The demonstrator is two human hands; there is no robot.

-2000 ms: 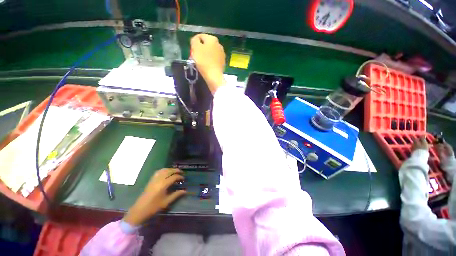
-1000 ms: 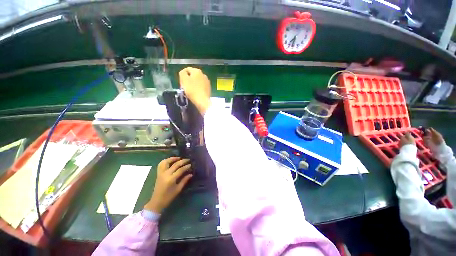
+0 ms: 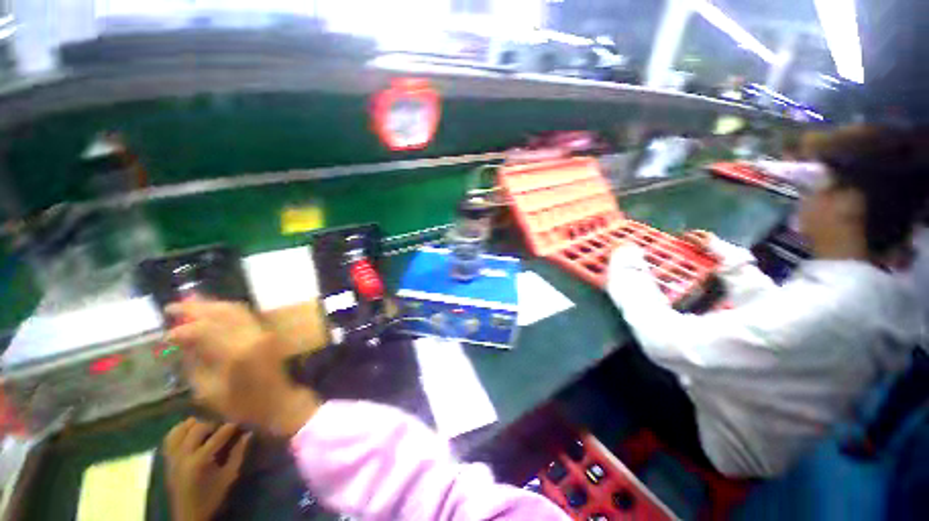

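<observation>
The frame is blurred. My right hand (image 3: 232, 356) is closed at the front of the left black clamp fixture (image 3: 199, 270), with a bit of the red clamp handle (image 3: 183, 316) showing at the fingers. My left hand (image 3: 202, 466) is low at this fixture's base, fingers bent; what lies under them is hidden. The right black fixture (image 3: 344, 244) stands beside it with its red handle (image 3: 367, 279) hanging down and no hand on it.
A blue control box (image 3: 458, 297) stands right of the fixtures, a white sheet (image 3: 453, 387) before it. A red-orange parts tray (image 3: 591, 478) with black pieces is below the bench edge. A neighbouring worker (image 3: 805, 336) handles another tray (image 3: 652, 254). A grey-white instrument box (image 3: 92, 382) is left.
The view has swung right, showing the neighbouring worker and the lower right tray. My right hand has come down from the top of the left fixture.
</observation>
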